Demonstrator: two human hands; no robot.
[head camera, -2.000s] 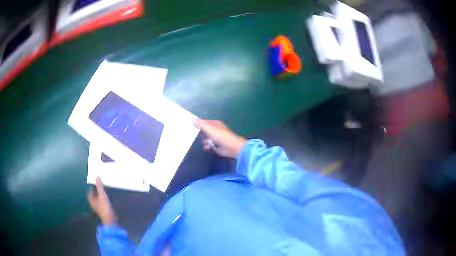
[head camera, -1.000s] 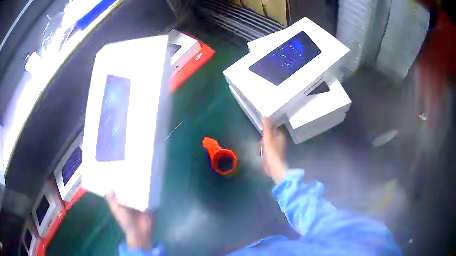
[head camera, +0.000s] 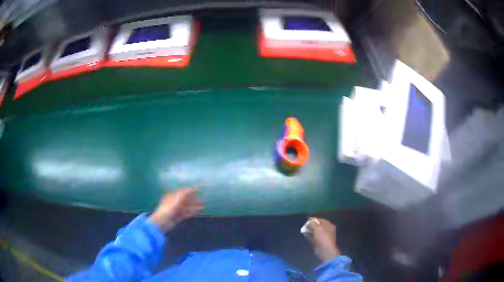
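Observation:
My left hand (head camera: 179, 206) is blurred, fingers curled, over the near edge of the green bench (head camera: 138, 143), with nothing visible in it. My right hand (head camera: 321, 236) is low, below the bench edge, fingers bent; a small white spot shows at its fingertips, and I cannot tell what it is. Neither hand touches a box. A loose pile of white printed tablet boxes (head camera: 378, 179) stands at the bench's right end, the top box (head camera: 417, 118) tilted with its dark screen picture showing.
An orange-red and blue ring-shaped object (head camera: 293, 151) lies mid-bench. Behind it, white tablet boxes (head camera: 150, 36) sit on red bases (head camera: 157, 60) in a row at the left, and another tablet box (head camera: 304, 25) on red at the back right. A yellow floor line (head camera: 33, 264) shows bottom left.
The large box has left my left hand. My right hand has come away from the box pile and drawn back towards me. The view has turned, showing more of the bench.

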